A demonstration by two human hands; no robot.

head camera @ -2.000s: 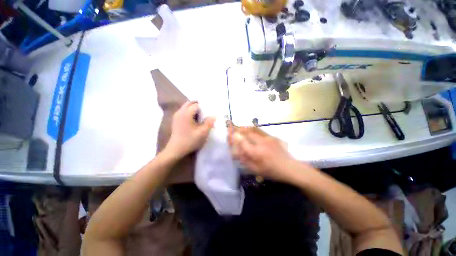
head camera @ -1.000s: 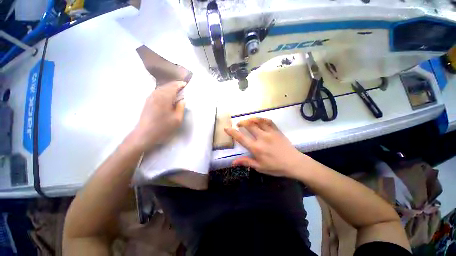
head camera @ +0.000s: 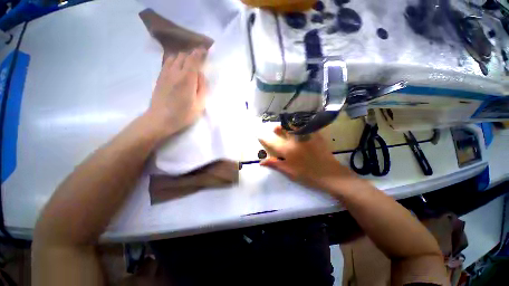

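Note:
The brown garment panel (head camera: 192,181) lies on the table with a white pocketing cloth (head camera: 187,148) over it. Its pointed brown end (head camera: 170,31) shows beyond my left hand. My left hand (head camera: 179,92) lies palm down on the cloth, blurred, fingers stretched forward. My right hand (head camera: 304,156) is beside the needle area under the sewing machine head (head camera: 290,67), thumb and forefinger apart, with no cloth visible in it. Some of its fingers are hidden by the machine head. The presser foot and needle are not clearly visible.
Black-handled shears (head camera: 370,151) and dark thread snips (head camera: 418,153) lie right of my right hand. A yellow-orange round item (head camera: 279,4) sits on the machine. A dark strap (head camera: 10,84) crosses the table at left. Brown cloth (head camera: 446,237) hangs below the table at right.
The panel and pocketing have moved forward onto the table, their near edge no longer over the table edge. My right hand has moved under the machine head. The small brown patch beside it no longer shows.

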